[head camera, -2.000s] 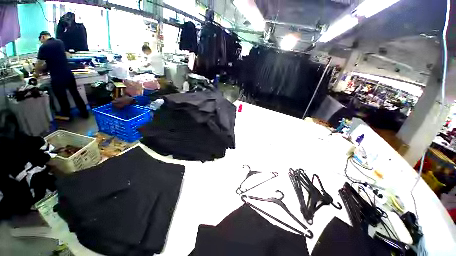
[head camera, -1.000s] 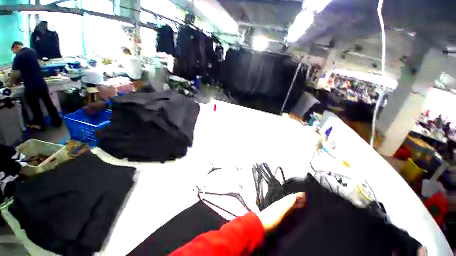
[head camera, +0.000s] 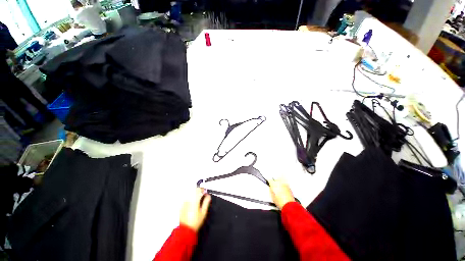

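Note:
A black garment [head camera: 239, 232] lies flat in front of me, its narrow edge facing away and its lower part cut off by the frame. A black clothes hanger [head camera: 248, 168] lies along that edge, hook pointing away. My left hand [head camera: 195, 210] pinches the hanger's left end at the garment's left corner, thumb and fingers close together. My right hand [head camera: 281, 193] lies over the hanger's right end at the right corner; its fingertips touch the hanger's arm, but its grip is unclear.
A single hanger [head camera: 239, 133] and bunched hangers [head camera: 310, 133] lie beyond. More hangers [head camera: 375, 127] and cables [head camera: 375, 79] are at right. Black garments lie at right [head camera: 387, 204] and left [head camera: 71, 204]. A tall black pile [head camera: 127, 81] stands upper left on the white table [head camera: 255, 66].
The view has tilted down. A red-sleeved arm reached over the black garment at right; now both hands are at the middle garment and its hanger. The right garment lies flat beside the hangers.

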